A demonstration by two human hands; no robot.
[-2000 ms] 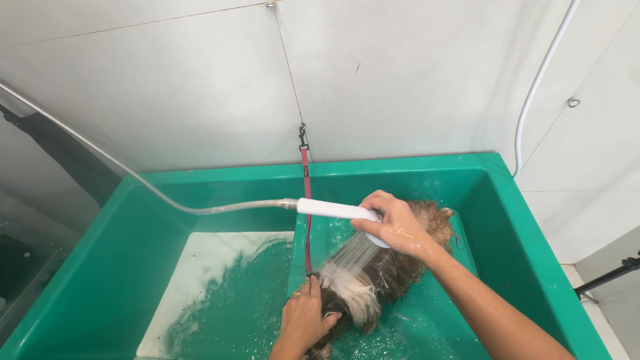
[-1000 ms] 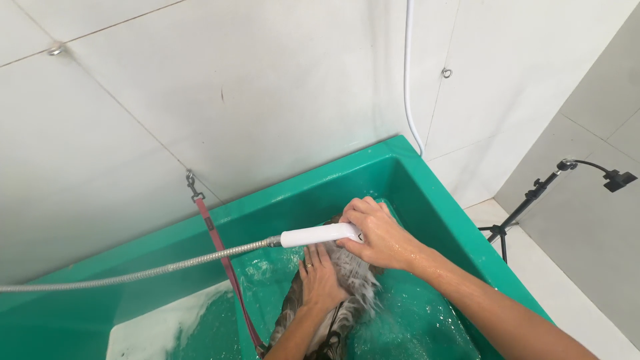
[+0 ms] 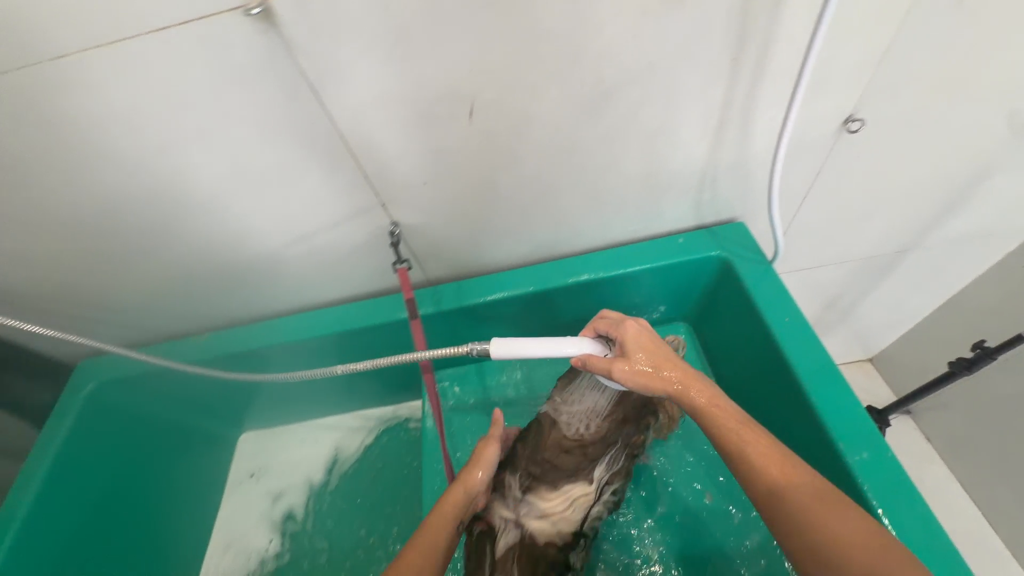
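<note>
My right hand (image 3: 636, 356) grips the head end of a white handheld shower head (image 3: 544, 347), joined to a flexible metal hose (image 3: 320, 374). Water sprays from it onto the back of a wet, long-haired brown and cream dog (image 3: 560, 464). Against the dog's left side in view rests my left hand (image 3: 488, 460), fingers partly hidden by the coat, thumb apart. A red leash (image 3: 422, 344) runs from a metal clip (image 3: 398, 252) on the wall down past my left hand; its lower end is hidden. The dog's head cannot be made out.
The green tub (image 3: 560, 268) surrounds the dog, with a raised section under it and a lower white-and-green floor (image 3: 272, 488) at left. A white hose (image 3: 788, 136) hangs by the wall at right, near a metal ring (image 3: 854, 124). A black stand (image 3: 952, 376) is beyond the tub's right edge.
My left hand has moved from the top of the dog's back to its side. The spray now lands higher up on the back in view. The view has shifted.
</note>
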